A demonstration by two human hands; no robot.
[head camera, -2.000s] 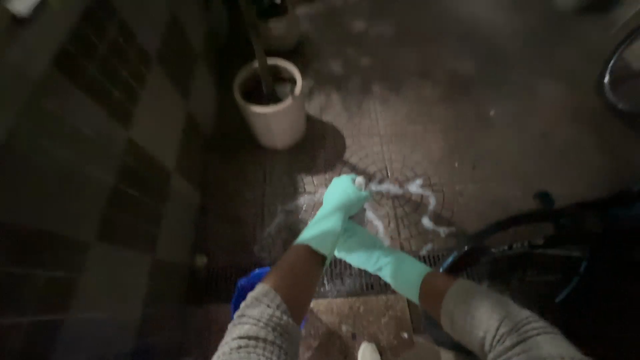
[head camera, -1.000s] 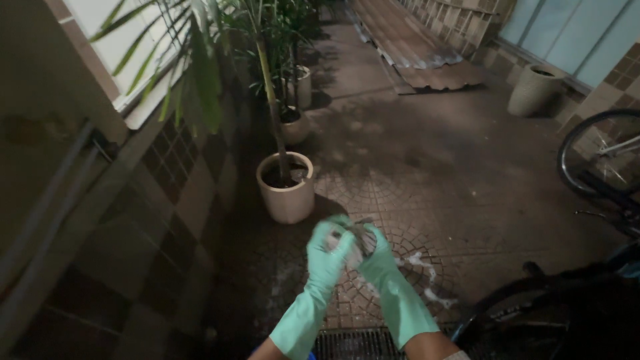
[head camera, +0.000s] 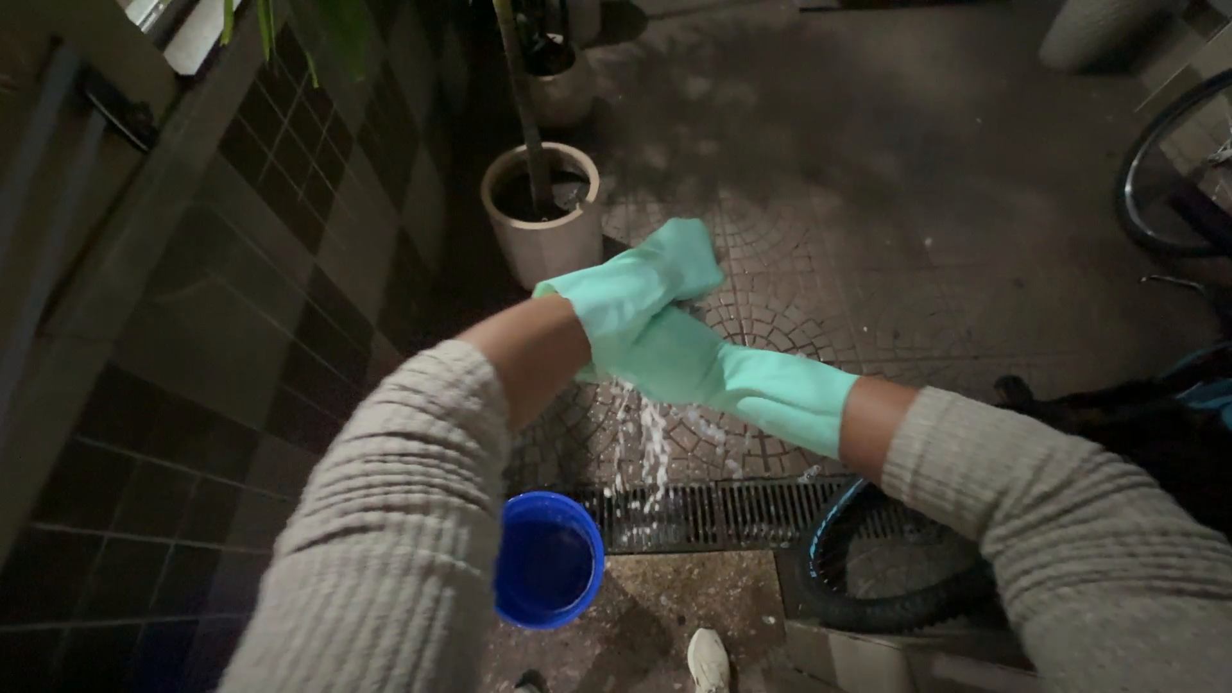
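Note:
My left hand (head camera: 679, 258), in a mint-green rubber glove, lies crossed over my right hand (head camera: 664, 354), which wears a matching glove. Both are clenched together, and soapy water (head camera: 654, 443) streams from under them. The bunched grey cloth they grip is hidden by the gloves at this moment. The suds fall toward a metal floor drain grate (head camera: 674, 515). A blue bucket (head camera: 597, 558) with dark liquid inside stands below and left of the hands, beside the grate.
A potted plant in a pale round pot (head camera: 544, 241) stands just beyond my hands, near the tiled wall (head camera: 318, 318) on the left. A bicycle tire (head camera: 885, 616) lies low at right, with another bicycle wheel (head camera: 1155, 183) farther up. A white shoe (head camera: 709, 659) shows at the bottom.
A second ago the hands were side by side around the bunched grey cloth; now they are crossed, with suds pouring down. The view has tilted down, bringing in the bucket.

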